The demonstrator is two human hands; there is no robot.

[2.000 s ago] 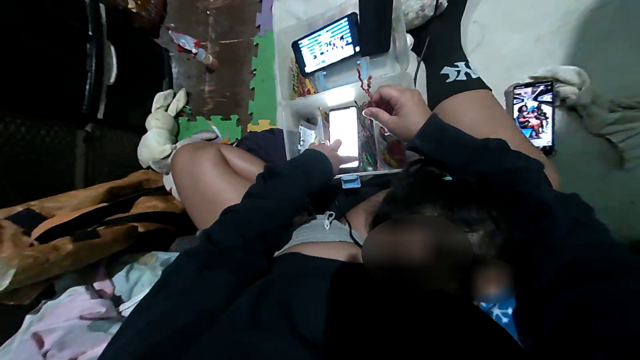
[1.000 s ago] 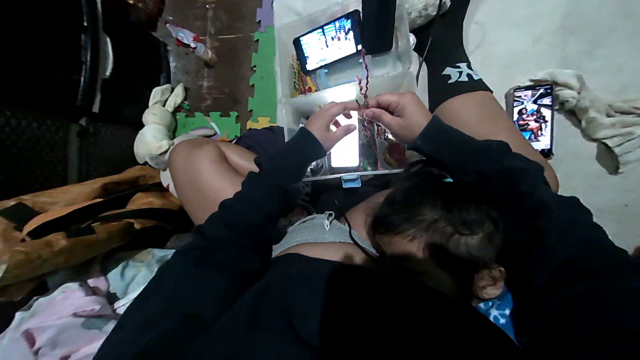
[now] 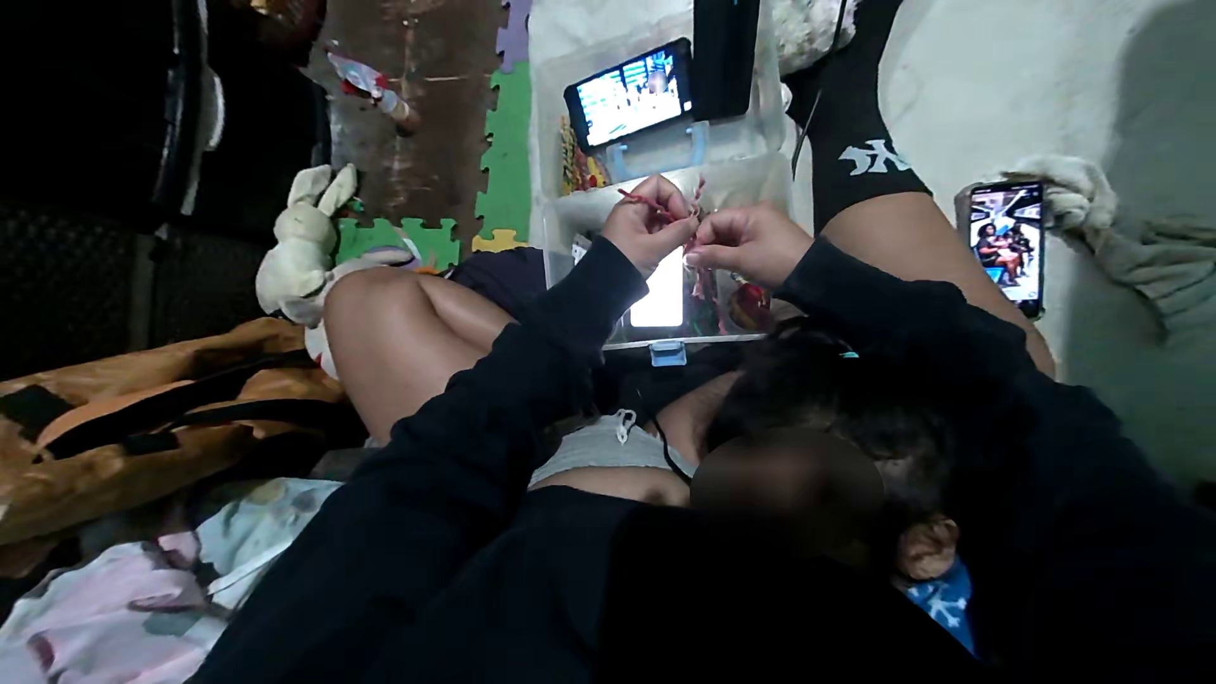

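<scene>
Above a clear plastic box (image 3: 774,171), my left hand (image 3: 651,228) pinches a thin red braided cord (image 3: 638,199), whose end sticks out to the left. My right hand (image 3: 750,245) meets it fingertip to fingertip, pinching the same strand; a red length hangs below the fingers. The exact grip is partly hidden by the fingers. Beneath the hands a bright white lit panel (image 3: 657,296) lies in the box, beside red and dark strands. A phone with a lit screen (image 3: 631,95) rests across the box's far part, next to a black object (image 3: 726,57).
A person's head (image 3: 836,418) lies against my lap, close to my right arm. A second phone (image 3: 1007,245) and a crumpled cloth (image 3: 1130,256) are at the right. Left are a white plush rabbit (image 3: 302,242), foam puzzle mats (image 3: 508,152) and brown fabric (image 3: 152,418).
My left hand has risen from low over the lit panel to meet my right hand at the cord. The red strand that stood upright above the fingers now points partly left.
</scene>
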